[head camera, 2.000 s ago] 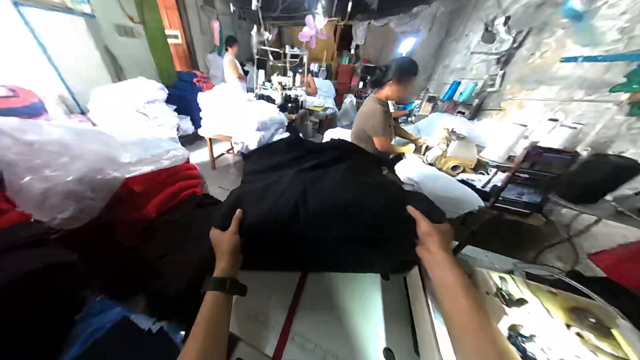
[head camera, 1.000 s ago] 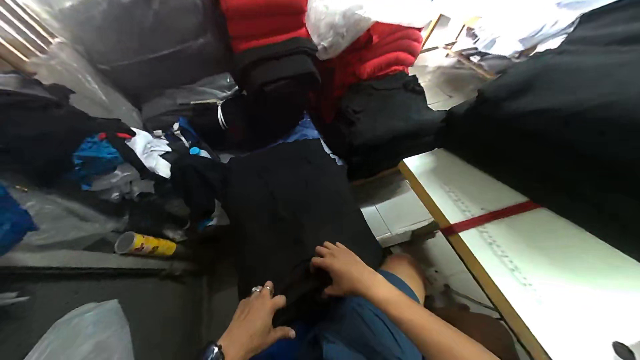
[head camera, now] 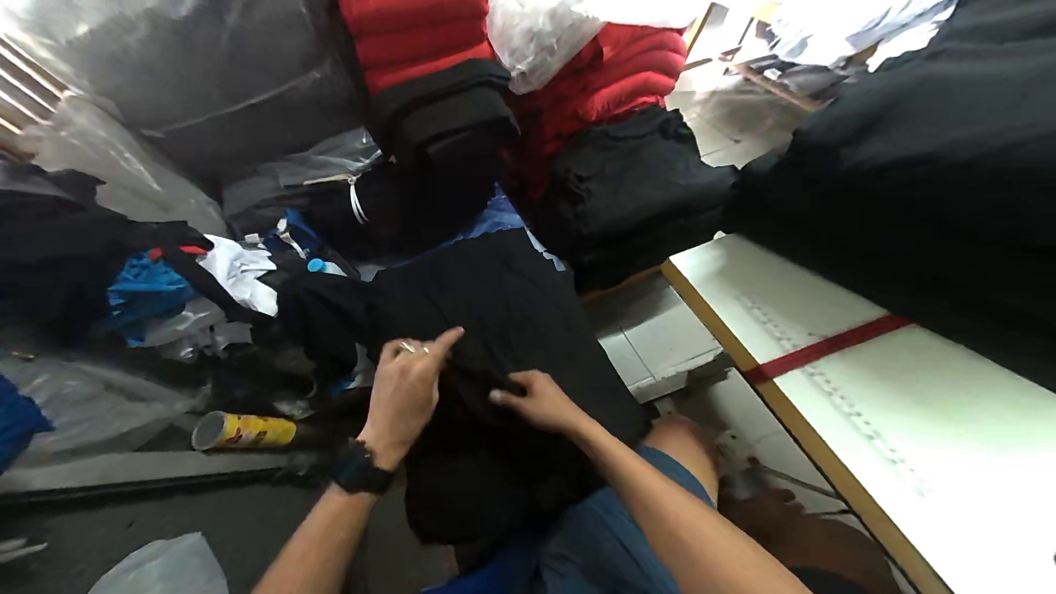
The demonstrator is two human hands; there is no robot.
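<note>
Black fabric (head camera: 511,297) lies across my lap and stretches away in front of me. My left hand (head camera: 408,388), with a ring and a dark wrist strap, is at the fabric's left part with its index finger extended; its other fingers curl, and the palm side is hidden. To its right, my right hand (head camera: 540,400) pinches a raised fold of the same black fabric between thumb and fingers. Below both hands the cloth hangs in dark folds over my blue shorts (head camera: 606,536).
A white table (head camera: 833,371) with a red band stands at the right, bearing a large black cloth pile (head camera: 924,181). Folded black garments (head camera: 635,181) and red stacks (head camera: 421,37) are ahead. A yellow can (head camera: 245,431), plastic and mixed scraps (head camera: 239,272) lie at the left.
The view has swung down and left from the table since the oldest frame. Since one second ago, my right hand has taken hold of a fold, and my left hand has moved forward.
</note>
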